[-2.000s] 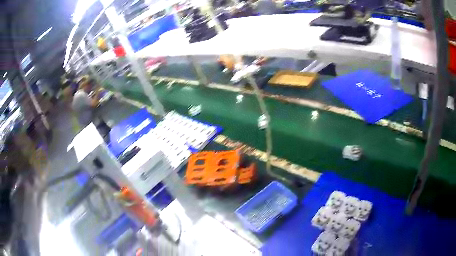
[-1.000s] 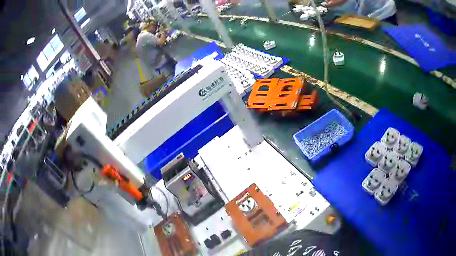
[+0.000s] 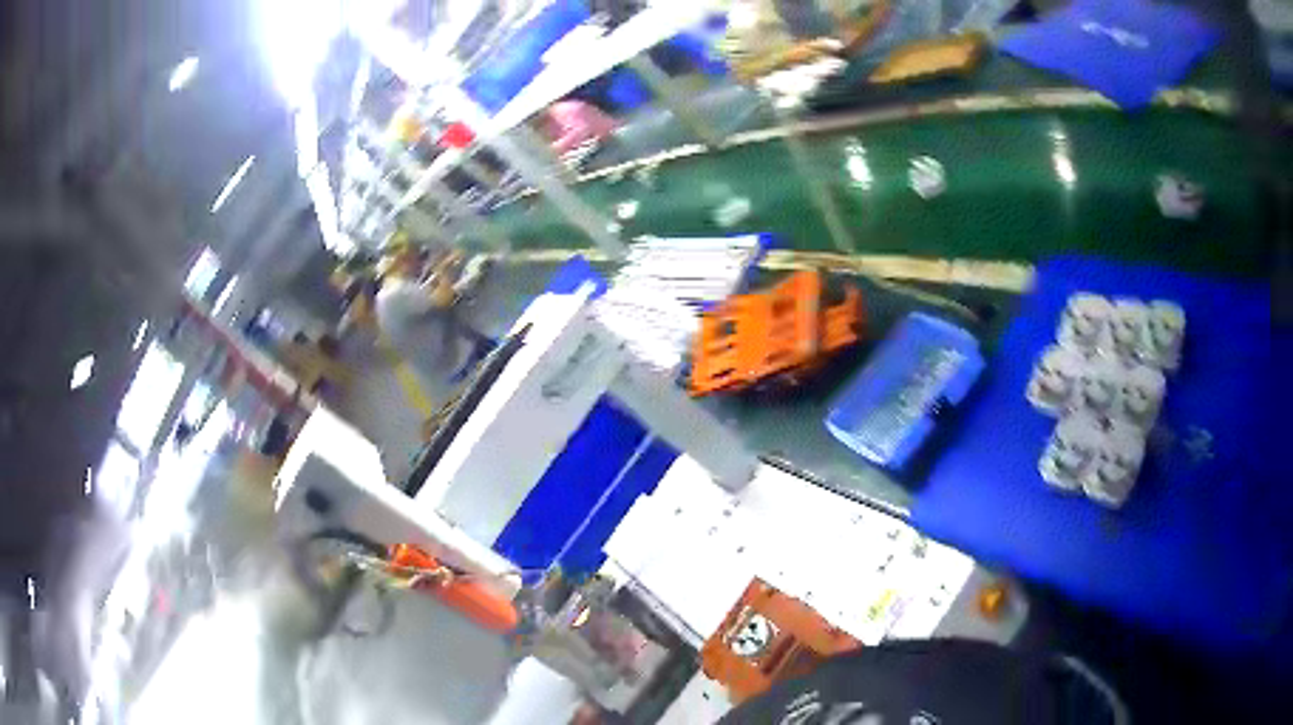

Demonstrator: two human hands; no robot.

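Neither of my hands shows. The picture is blurred. An orange-brown fixture [image 3: 804,663] sits on the white machine top, with a round-faced white unit [image 3: 752,636] in it. Dark cloth with white print [image 3: 943,687] at the bottom edge covers part of the fixture. The orange screwdriver head [image 3: 457,588] hangs at the left below the white gantry [image 3: 532,390]. The blurred screw feeder [image 3: 617,637] stands left of the fixture. Several white units [image 3: 1102,391] stand grouped on a blue sheet [image 3: 1205,531] at the right.
A light-blue screw bin [image 3: 908,387] and orange spare fixtures [image 3: 777,334] lie behind the machine. White units in rows [image 3: 678,290] stand beyond the gantry. A green conveyor belt [image 3: 993,177] carries scattered units. A person [image 3: 411,305] is at the far left.
The view has swung and tilted, so the machine top sits lower in the picture. The left fixture no longer shows clearly, and the dark cloth now overlaps the right fixture.
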